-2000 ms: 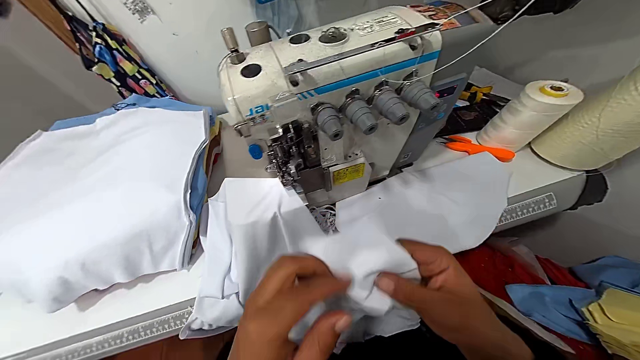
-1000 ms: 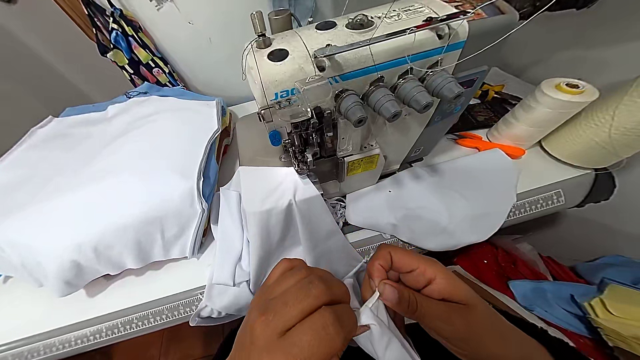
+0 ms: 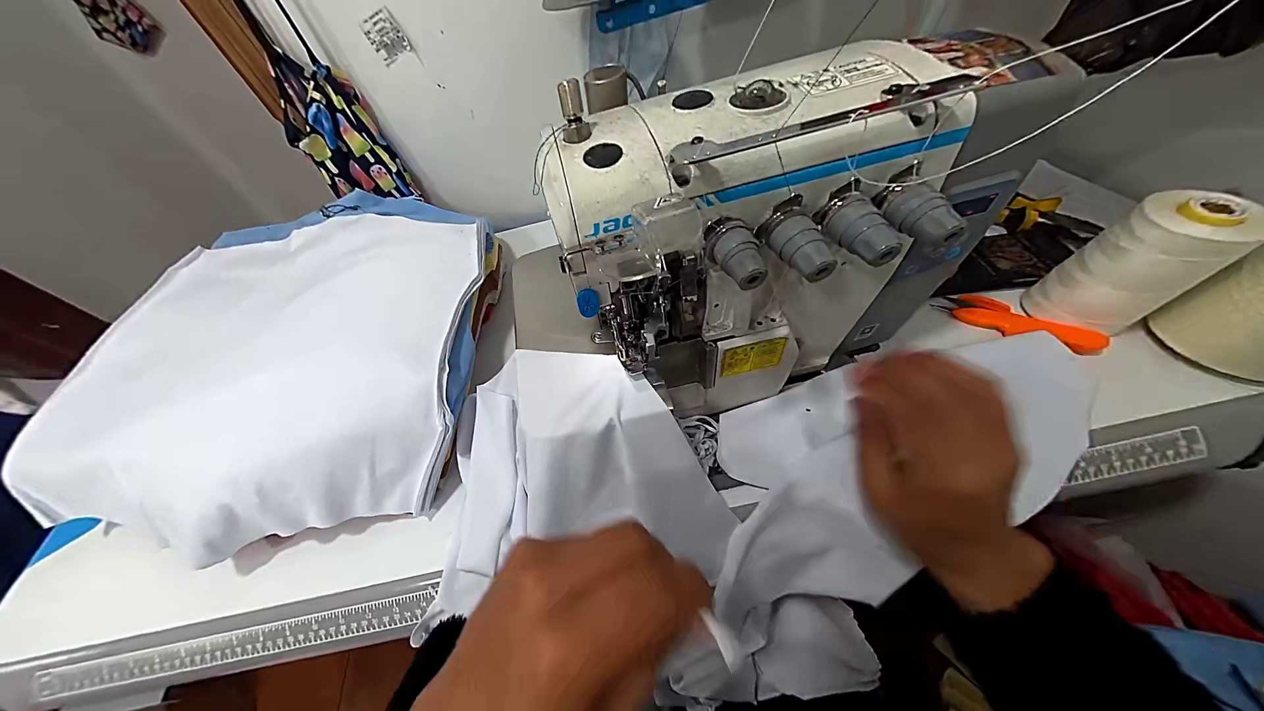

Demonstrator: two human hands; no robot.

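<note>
A white fabric piece (image 3: 612, 454) lies on the table with its top edge at the needle area of an overlock sewing machine (image 3: 780, 217). My left hand (image 3: 592, 617), blurred and curled, is at the bottom middle with a bit of white cloth showing at its right side. My right hand (image 3: 933, 464), also blurred, is raised at the right, its fingers closed on the upper part of a bunched white cloth (image 3: 810, 553) that hangs between the hands. Behind the right hand lies a flat, rounded white fabric piece (image 3: 1047, 405).
A stack of white and blue fabric pieces (image 3: 267, 365) stands at the left. Orange-handled snips (image 3: 1027, 324) lie beside a cream thread cone (image 3: 1145, 257), with another cone at the right edge. A ruler tape (image 3: 237, 632) runs along the table's front. Coloured fabrics lie below at the right.
My hands were together on the bunched cloth; they are now apart, the right one moved up and to the right with cloth, the left one lower at the bottom middle.
</note>
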